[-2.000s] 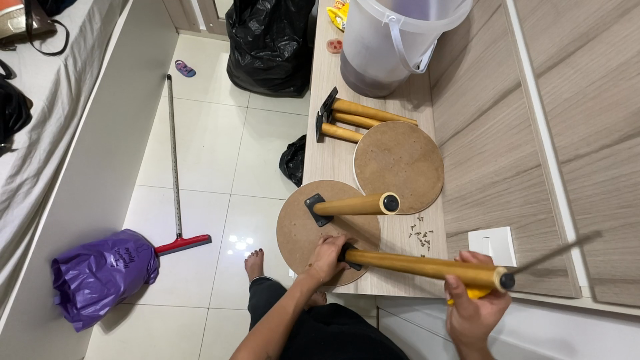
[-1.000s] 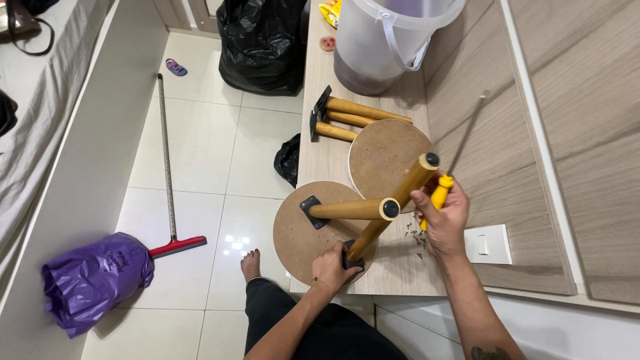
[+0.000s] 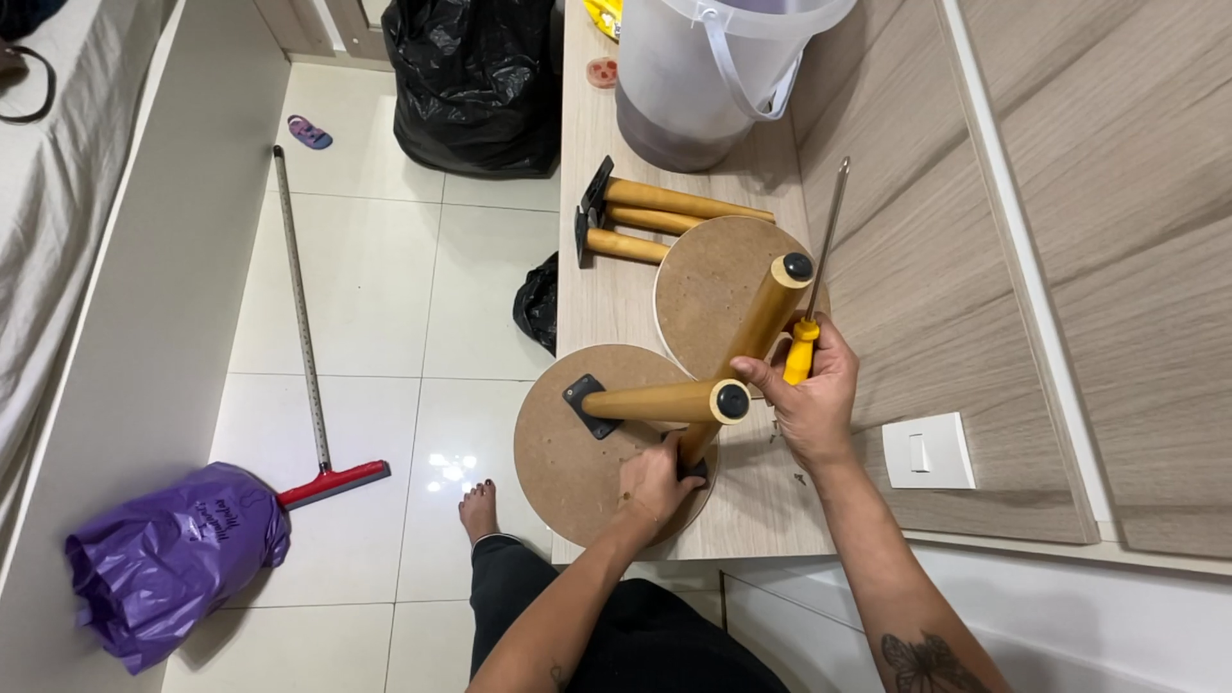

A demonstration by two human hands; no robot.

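Note:
A round fibreboard disc (image 3: pixel 577 481) lies at the front of the wooden top, with one wooden leg (image 3: pixel 654 399) standing on it by a black mounting plate (image 3: pixel 589 406). My left hand (image 3: pixel 657 484) grips the base of a second wooden leg (image 3: pixel 760 313) at the disc's right edge, partly covering its black plate. My right hand (image 3: pixel 808 385) holds a yellow-handled screwdriver (image 3: pixel 801 352), shaft pointing up and away, while its thumb touches that leg. Behind lies another round disc (image 3: pixel 707 279), beside several loose legs (image 3: pixel 674 199) with black plates. Small screws (image 3: pixel 800 478) lie right of the front disc.
A translucent bucket (image 3: pixel 674 106) stands at the back of the top. A panelled wall with a white switch (image 3: pixel 929 450) borders the right. On the floor are black bags (image 3: pixel 472 96), a red squeegee (image 3: pixel 337 483), a purple bag (image 3: pixel 183 558) and a small sandal (image 3: pixel 309 132).
The leg in my hands has gone from lying nearly level across the disc's right side to standing tilted up on it. My right hand has moved up with the screwdriver, which now points away.

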